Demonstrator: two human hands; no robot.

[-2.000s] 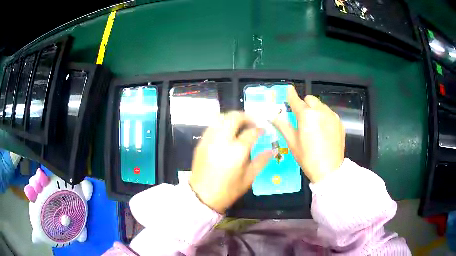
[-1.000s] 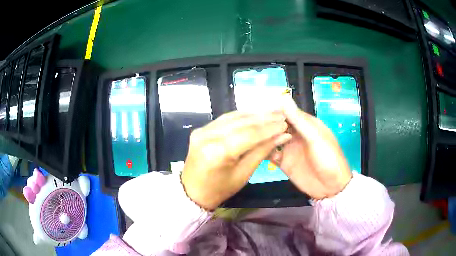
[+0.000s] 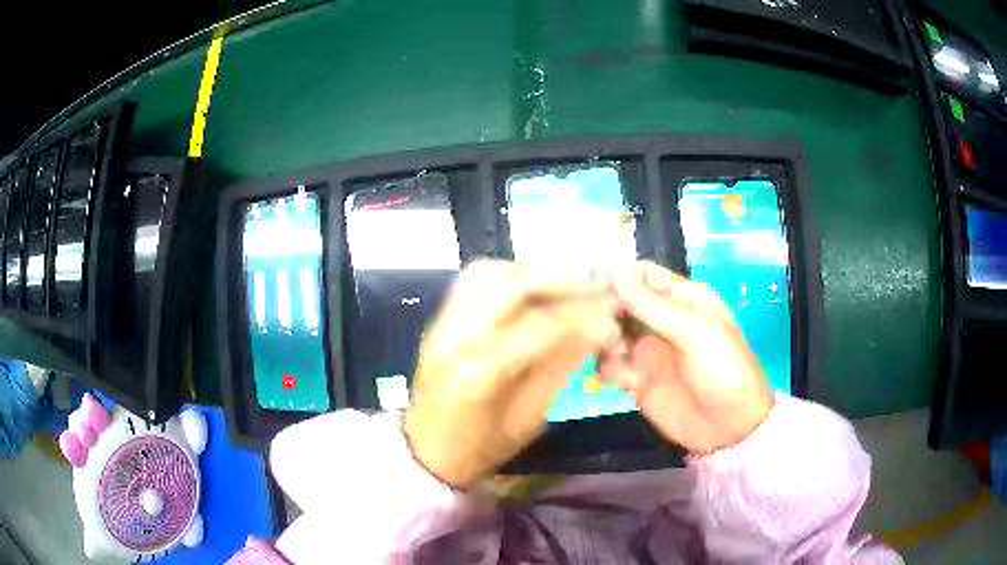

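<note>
A black phone tray (image 3: 475, 199) holds several phones in side-by-side slots. My left hand (image 3: 513, 359) and my right hand (image 3: 701, 359) meet over the third smartphone (image 3: 569, 210), fingertips pinched together. Whatever is between the fingertips is too small and blurred to tell. The third phone's screen is teal and bright with glare, its lower part mostly covered by my hands. The fourth smartphone (image 3: 738, 265) shows a teal screen with an orange mark. The second smartphone (image 3: 403, 254) is dark with a white band of glare. The first smartphone (image 3: 285, 298) shows a teal page with a red button.
More black phone trays stand at the left (image 3: 122, 221) and the right edge (image 3: 947, 331). Another black tray (image 3: 806, 50) is at the far right. A pink-and-white cat-shaped fan (image 3: 144, 491) stands at the lower left on a blue surface. Blue clothing shows at the left edge.
The fourth phone's screen, dark two seconds ago, is now teal. My hands, apart over the third phone then, are now together at the fingertips. A screen at the right edge has turned blue.
</note>
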